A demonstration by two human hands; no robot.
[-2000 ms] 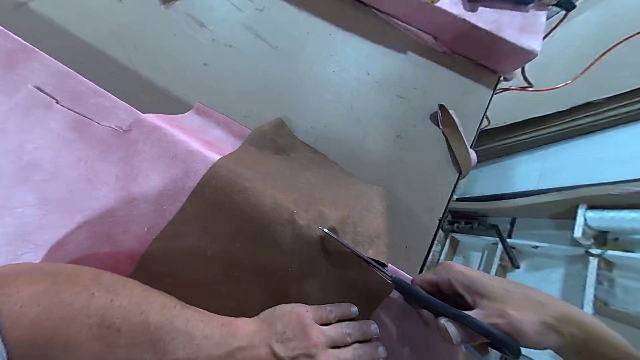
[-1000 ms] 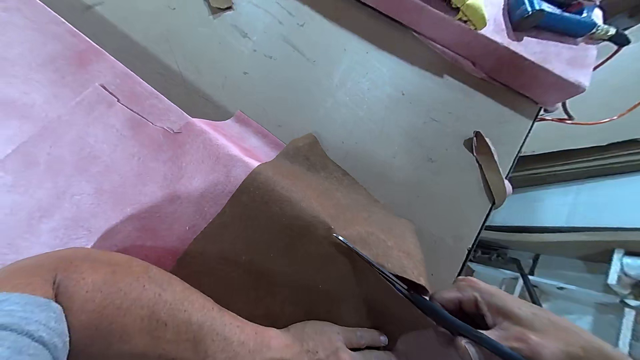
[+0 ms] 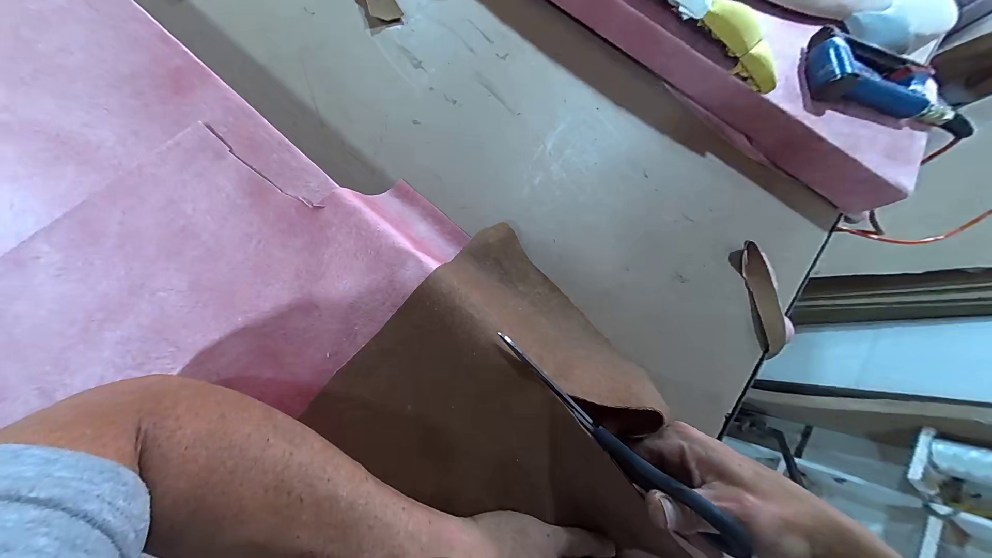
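My right hand point(image 3: 697, 484) grips the dark handles of a pair of scissors point(image 3: 562, 391) at the lower right. The blades look closed or nearly so and lie along a cut in a brown leather piece point(image 3: 442, 387); the leather beside the cut curls up over the blades' base. My left hand point(image 3: 535, 535) lies on the brown leather at the bottom edge, its fingers partly out of view. Under the brown piece, to the left, spreads a large pink leather sheet point(image 3: 271, 256) with a slit in it.
A long pink-covered block point(image 3: 775, 116) at the upper right carries a blue tool point(image 3: 868, 81) and a yellow object point(image 3: 740, 43). A curled leather scrap point(image 3: 763, 298) lies at the table's right edge. A small scrap point(image 3: 384, 9) is at the top. An orange hose point(image 3: 930, 236) hangs beyond the table.
The scissors have moved further into the brown leather, and the cut edge now curls up beside them. My left hand has slid lower, toward the bottom edge. The view has shifted.
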